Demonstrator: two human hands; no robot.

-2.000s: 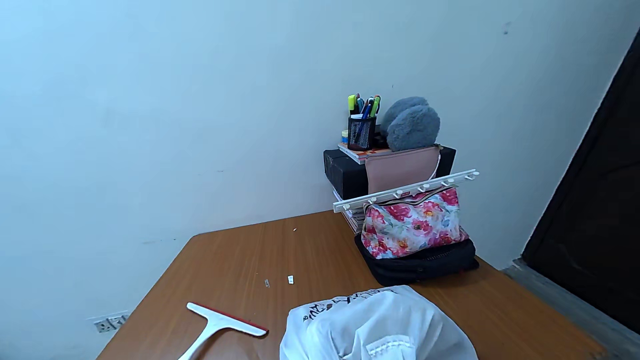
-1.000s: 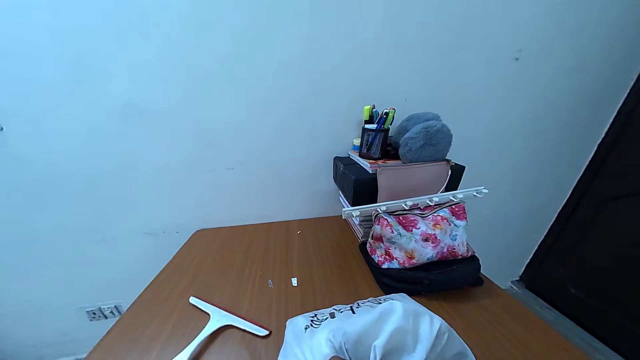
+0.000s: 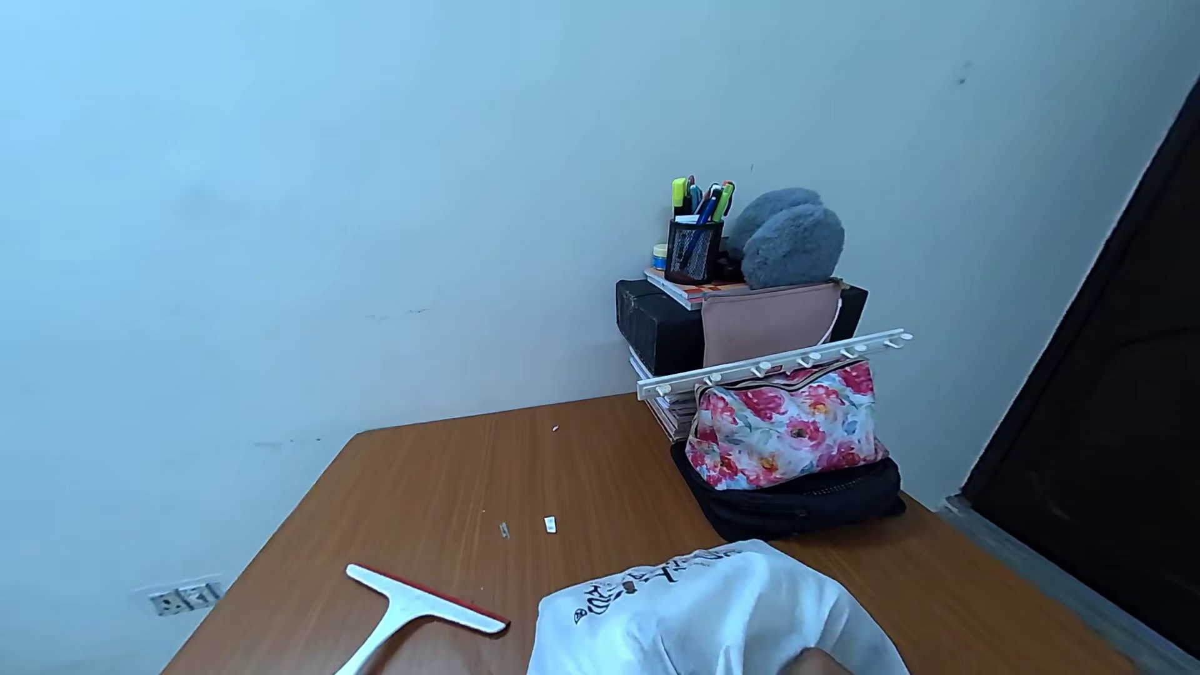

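Observation:
A white cloth bag or fabric (image 3: 694, 609) with dark printed writing lies bunched at the near edge of the wooden table. A small part of one hand (image 3: 814, 662) shows at the bottom edge against the cloth; which hand it is, and what its fingers do, cannot be told. The other hand is out of view. To the left of the cloth lies a white squeegee (image 3: 408, 605) with a red-edged blade, its handle running off the bottom. Two small scraps, one a white piece (image 3: 550, 525), rest on the table beyond them.
At the back right, a floral zipped pouch (image 3: 787, 427) sits on a black bag (image 3: 806, 506). A white hook rail (image 3: 769, 366) leans across it. Behind are a black box (image 3: 656, 323), a pink pouch (image 3: 769, 323), a mesh pen cup (image 3: 694, 251) and grey fluffy earmuffs (image 3: 795, 246).
The white cloth has changed shape, and a bit of a hand now shows clearly at its lower right. The squeegee and the stacked items stay in place.

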